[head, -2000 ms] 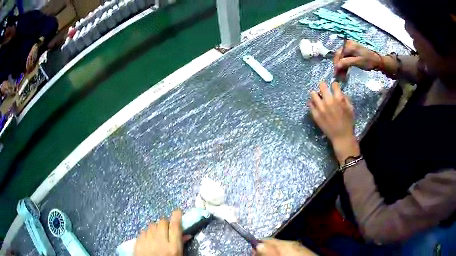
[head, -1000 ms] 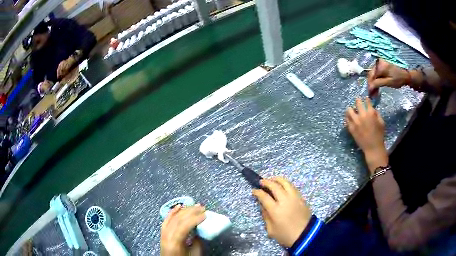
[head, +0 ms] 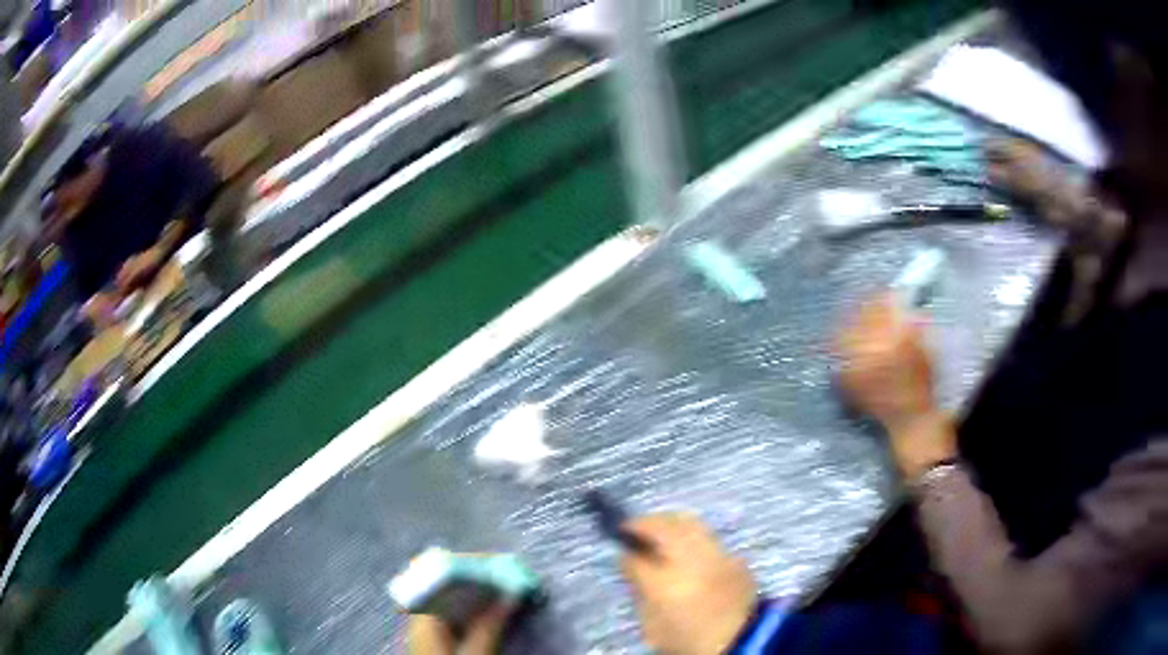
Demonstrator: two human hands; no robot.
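The picture is blurred. My right hand [head: 689, 578] is at the bottom centre, closed around the black grip of the padded hammer [head: 519, 441]. The hammer's white wrapped head is over the bench up and left of the hand. My left hand [head: 459, 632] is at the bottom edge, partly cut off, with its fingers on a mint fan [head: 464, 576]. The fan's exact side is too blurred to tell.
Two mint fans [head: 243, 627] lie at the lower left. A loose handle cover [head: 726, 271] lies on the bench. At right, a neighbouring person's hand [head: 884, 365], another hammer [head: 852, 210] and a cover pile [head: 907, 133]. The green conveyor [head: 384, 275] runs behind, with a post [head: 647, 128].
My left hand has turned the fan. The hammer has moved slightly down and left, still in my right hand. The neighbour's hammer now lies on the bench.
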